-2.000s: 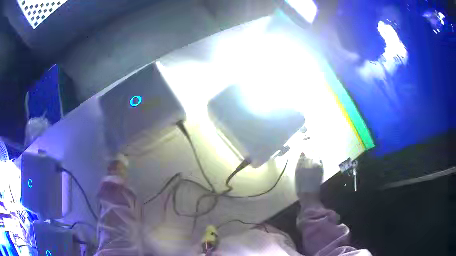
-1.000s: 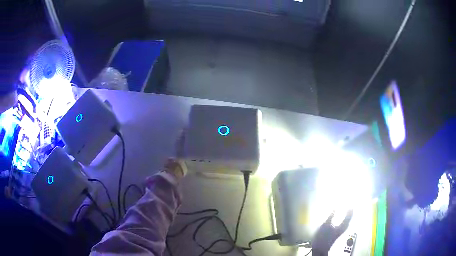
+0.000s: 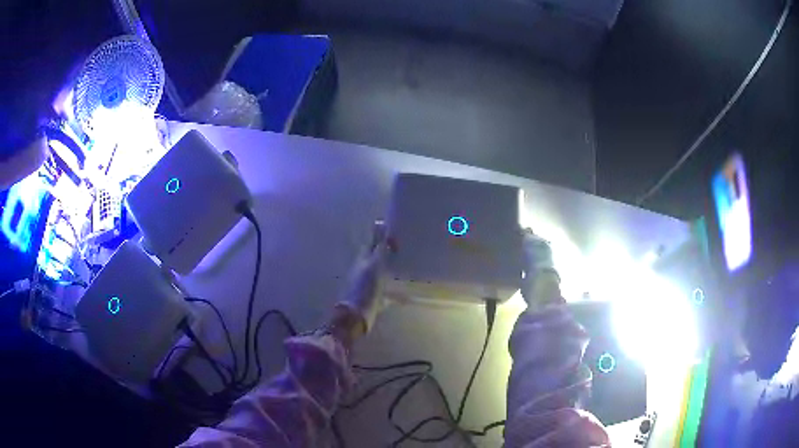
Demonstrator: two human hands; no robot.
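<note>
A pale mini projector (image 3: 438, 254) with a cyan ring light on top sits on the white bench (image 3: 307, 219), in the middle of the view. My left hand (image 3: 372, 271), gloved, is at its left side. My right hand (image 3: 538, 255) is at its right side. The two hands hold the projector between them; the fingertips are partly hidden by its sides. A black power cord (image 3: 477, 359) runs from its near side. A second projector (image 3: 613, 385) stands at the right beside my right forearm, partly washed out by white glare.
Two more lit projectors, an upper one (image 3: 197, 210) and a lower one (image 3: 131, 324), stand at left. Black cords tangle on the bench. A desk fan (image 3: 118, 86), blue box (image 3: 289, 74) and crumpled plastic bag (image 3: 232, 105) are behind. A remote (image 3: 645, 427) lies near the right edge.
My right hand has left the right-hand projector and is now at the middle projector's right side. My left hand stays at its left side. The view has shifted, and the right-hand projector's ring now shows.
</note>
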